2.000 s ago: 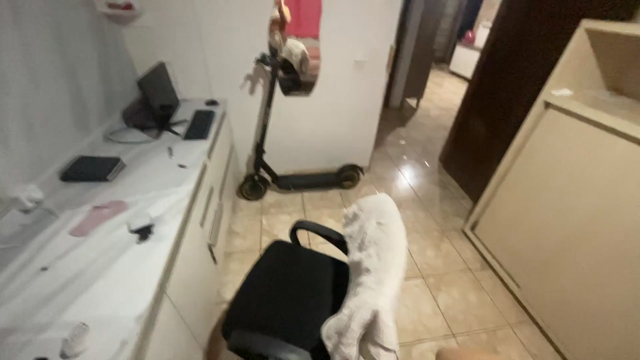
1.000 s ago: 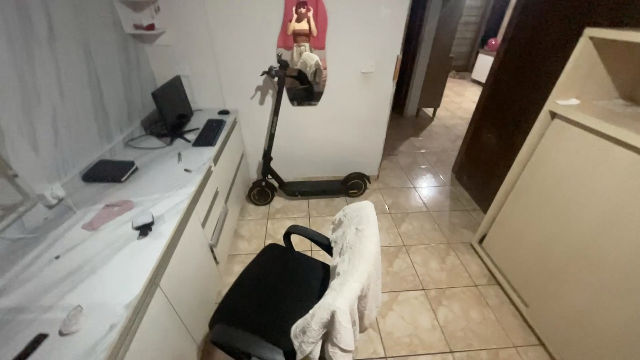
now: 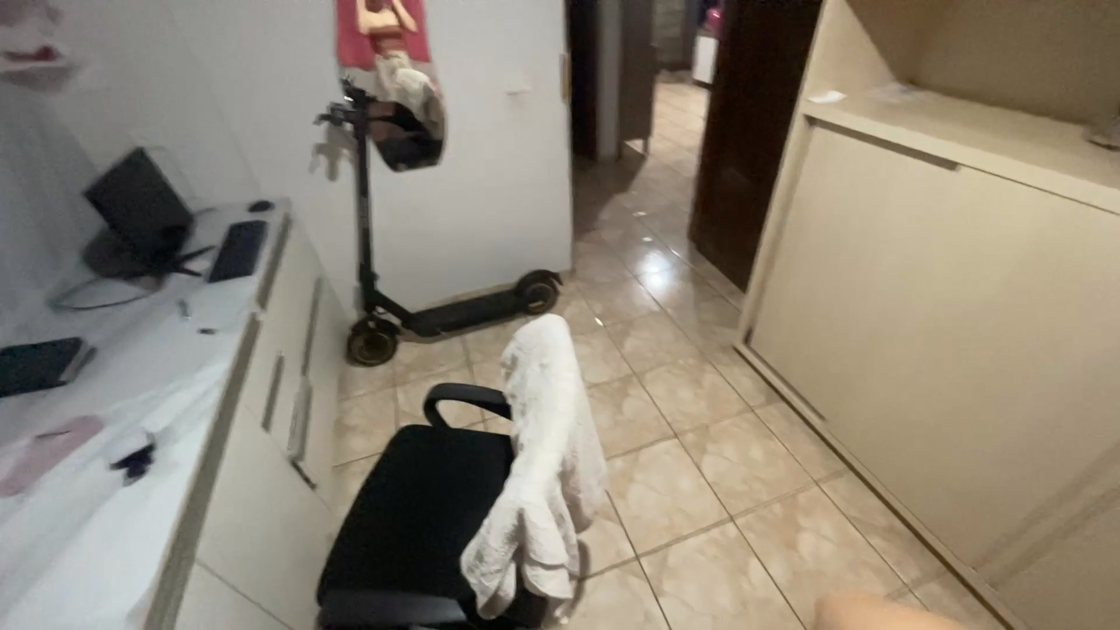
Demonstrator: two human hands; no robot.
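Note:
Neither my left hand nor my right hand shows directly. A blurred patch of bare skin (image 3: pixel 879 612) enters at the bottom right edge; which body part it is, I cannot tell. In the wall mirror (image 3: pixel 411 131), a small reflection of a person has both arms raised toward the head, which is cut off. Nearest below me stands a black office chair (image 3: pixel 429 507) with an armrest, and a white towel-like cloth (image 3: pixel 542 437) hangs over its backrest. Beyond it, a black electric scooter (image 3: pixel 468 313) stands upright against the white wall.
Along the left runs a marble-look desk (image 3: pixel 131 534) with a monitor (image 3: pixel 140 206), a keyboard (image 3: pixel 238 249), a mouse (image 3: pixel 260 206), a dark flat case (image 3: pixel 39 363) and a pink item (image 3: pixel 52 451). A beige cabinet (image 3: pixel 945 332) lines the right, near a dark door (image 3: pixel 752 131) and tiled passage.
The view has swung up, then down again and nearer the desk. Chair, cloth and scooter have kept their places. The reflected person's head, visible one second ago, is now out of frame.

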